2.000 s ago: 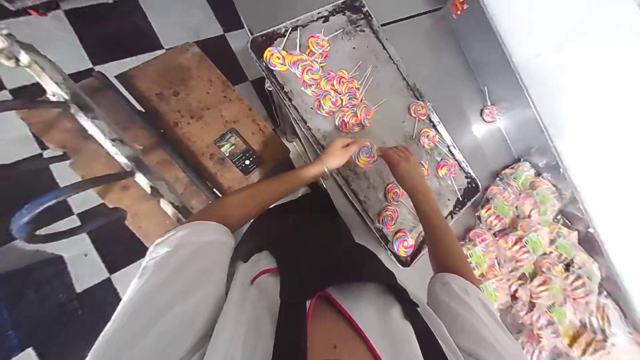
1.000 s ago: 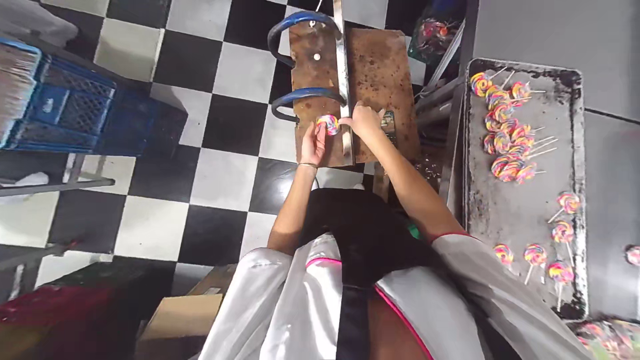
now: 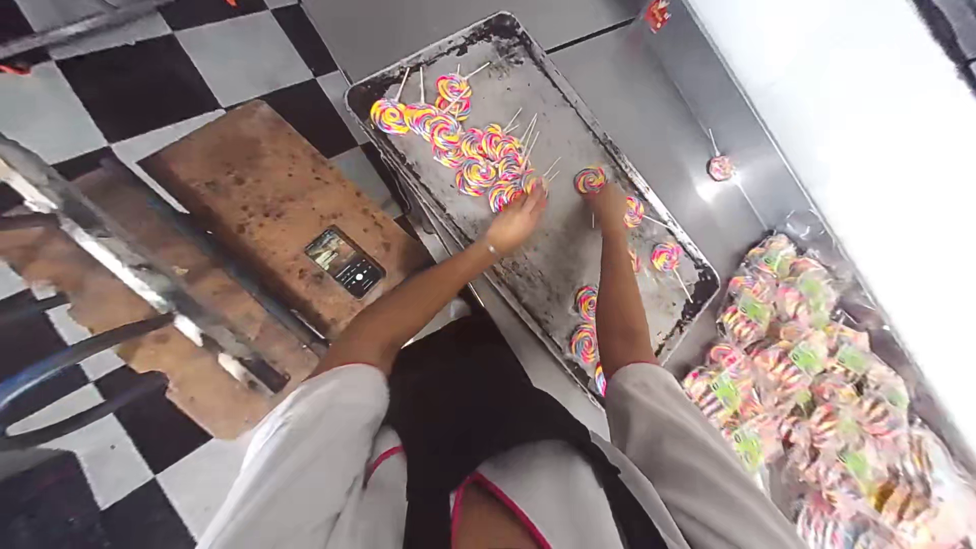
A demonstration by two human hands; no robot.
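Note:
Swirled lollipops [image 3: 476, 177] with white sticks lie in a cluster on the left half of a worn metal baking tray [image 3: 526, 259]. My left hand [image 3: 521, 219] reaches over the tray, its fingers on a lollipop at the cluster's lower right edge. On the right side of the tray, my right hand [image 3: 606, 204] is at a single lollipop [image 3: 590, 181]; its fingertips are partly hidden, so its hold is unclear. More lollipops [image 3: 666, 257] lie around and beneath my right forearm, some partly covered by it.
Wrapped lollipops [image 3: 820, 381] are piled right of the tray on the metal counter [image 3: 610, 84]. A loose lollipop [image 3: 720, 168] lies above them. Left of the tray, a phone [image 3: 345, 261] rests on a stained brown board [image 3: 282, 183], near a metal bar [image 3: 137, 267] with blue loops.
Both hands have moved from over the brown board, where they held a lollipop one second ago, to the tray, where they are now apart. The view has swung strongly.

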